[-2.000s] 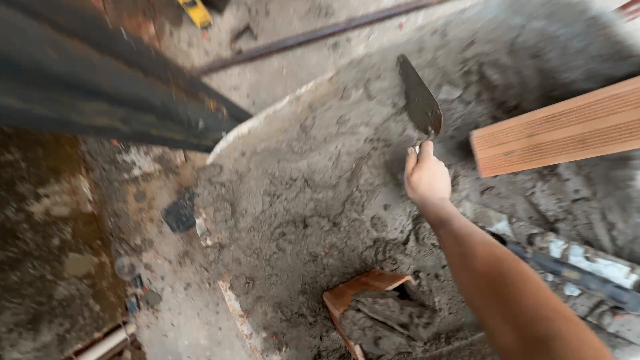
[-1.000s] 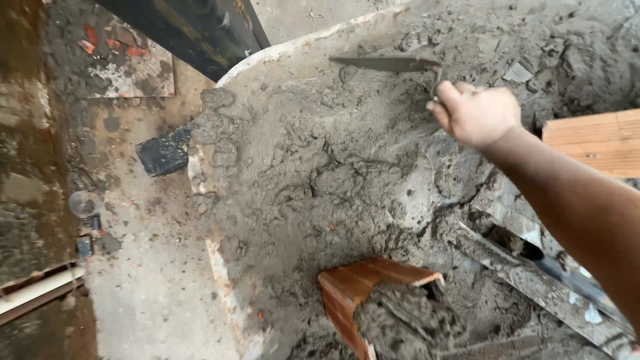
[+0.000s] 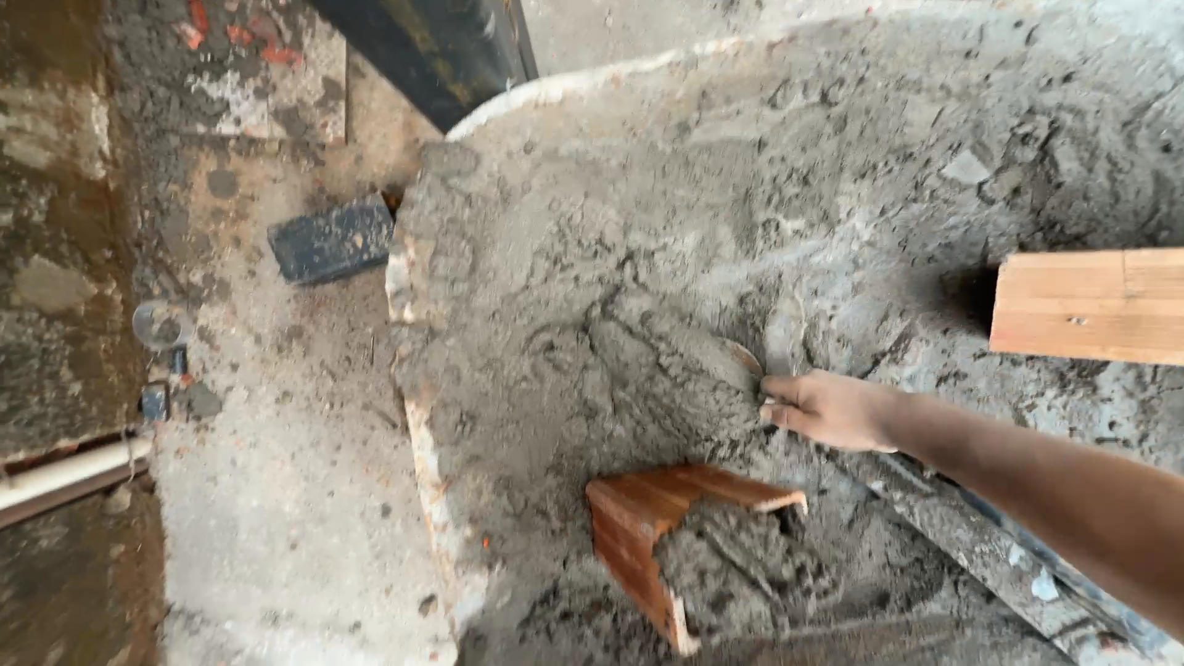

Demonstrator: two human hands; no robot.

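Note:
My right hand (image 3: 828, 407) reaches in from the right, its fingers closed on the handle of a pointing trowel. Wet grey mortar covers most of the trowel (image 3: 743, 357); only a bit of its edge shows beside my fingers. The blade lies low in the mortar bed (image 3: 518, 370), to the left of the hand. Below the trowel, a broken piece of red hollow clay brick (image 3: 629, 532) sits in the mortar, with mortar inside its angle. My left hand is out of view.
A hollow clay block (image 3: 1091, 305) juts in at the right. A dark metal post (image 3: 444, 46) stands at the top left, near the bed's curved pale rim (image 3: 592, 79). A dark block (image 3: 333, 239) lies on the floor at left. Long mortar-smeared strips (image 3: 980, 564) run under my forearm.
My right hand and the trowel have moved from the upper part of the mortar bed down toward the broken clay piece. The blade, bare-looking before, is now mostly covered by mortar.

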